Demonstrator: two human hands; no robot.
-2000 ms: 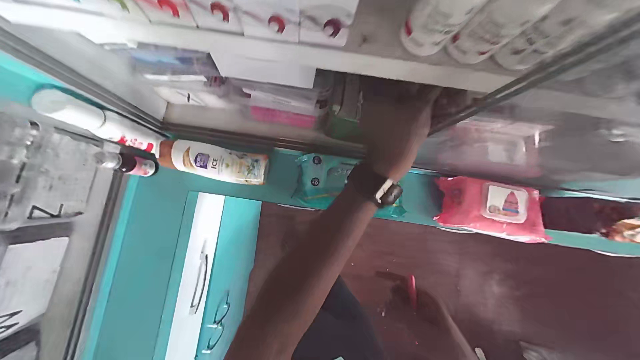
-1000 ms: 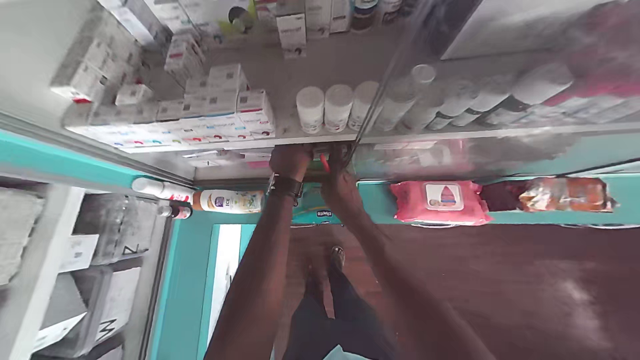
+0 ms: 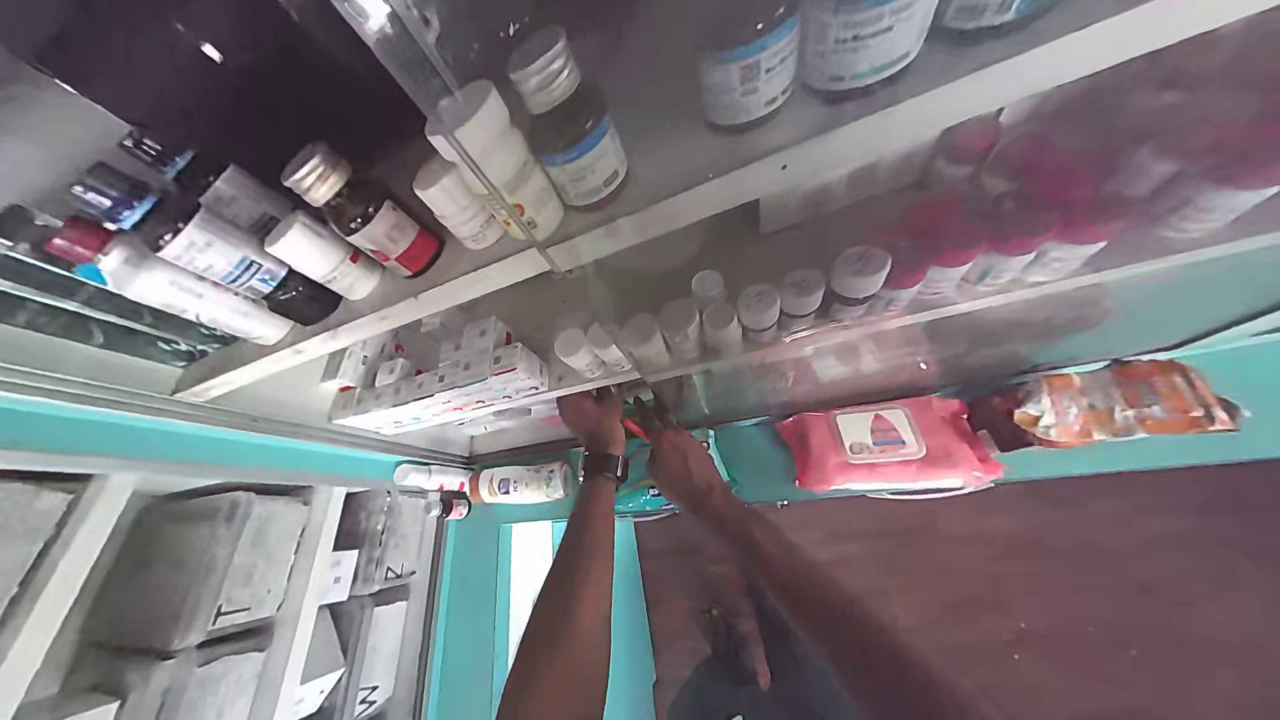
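My left hand [image 3: 594, 420], with a dark watch on the wrist, reaches into the lower part of a glass-fronted cabinet, under the edge of a shelf [image 3: 440, 418]. Close to its right is my right hand [image 3: 680, 462], with a red pen-like stick [image 3: 634, 430] at its fingers. A small dark and green item [image 3: 640, 400] lies between the fingertips; which hand grips it is unclear. Below the hands, on the teal ledge, lies a teal wipes pack [image 3: 640, 492], partly hidden by the wrists. White-capped bottles [image 3: 578, 352] stand on the shelf just above.
A pink wipes pack [image 3: 890, 443] and an orange-brown packet [image 3: 1125, 402] lie on the ledge at right. A lotion bottle [image 3: 522, 483] lies at left. Small boxes [image 3: 440, 390] fill the shelf; glass panes and medicine bottles [image 3: 378, 225] are above. Lettered bins [image 3: 190, 570] stand at lower left.
Two seconds ago only one arm reached into the cabinet; a second ago both hands were together there, and they remain so. The view has shifted to show more upper shelves.
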